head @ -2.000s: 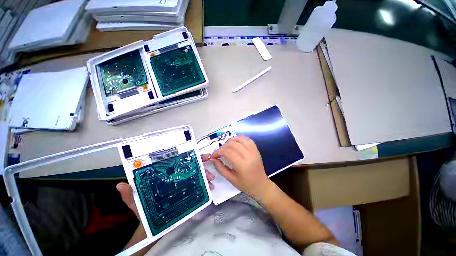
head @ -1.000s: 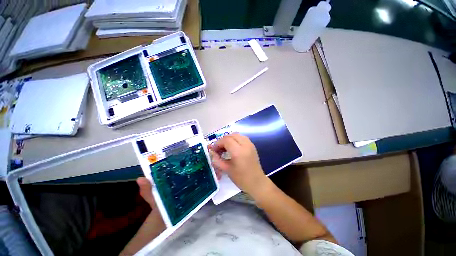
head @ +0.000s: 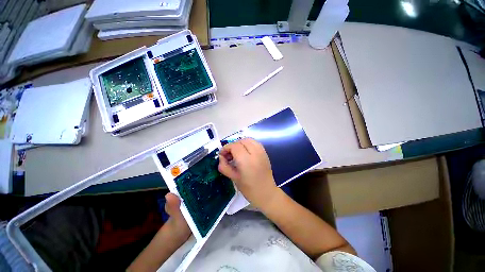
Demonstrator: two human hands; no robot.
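My left hand point(head: 178, 212) holds a white calculator front half point(head: 183, 139) from below and behind; its thumb shows at the left edge and its other fingers are hidden. The half has a dark green circuit board point(head: 205, 194), an orange spot and an open frame part reaching left. My right hand point(head: 247, 167) has thumb and fingertips together at the board's upper right edge; whether they pinch a small part is too small to tell. A glossy blue-black tablet panel point(head: 287, 143) lies partly under my right hand, its white part mostly covered.
Stacked open halves with green boards point(head: 183, 74) lie behind. White slabs point(head: 50, 114) lie left, more piles at the back. A stylus point(head: 263, 81), a white block point(head: 272, 48), a squeeze bottle point(head: 329, 24) and cardboard sheets point(head: 415, 85) lie right. A cardboard box point(head: 385, 188) stands below the edge.
The calculator half has moved right and turned more steeply, now overlapping the panel's white part. My right fingertips have come from beside the half onto its board's edge.
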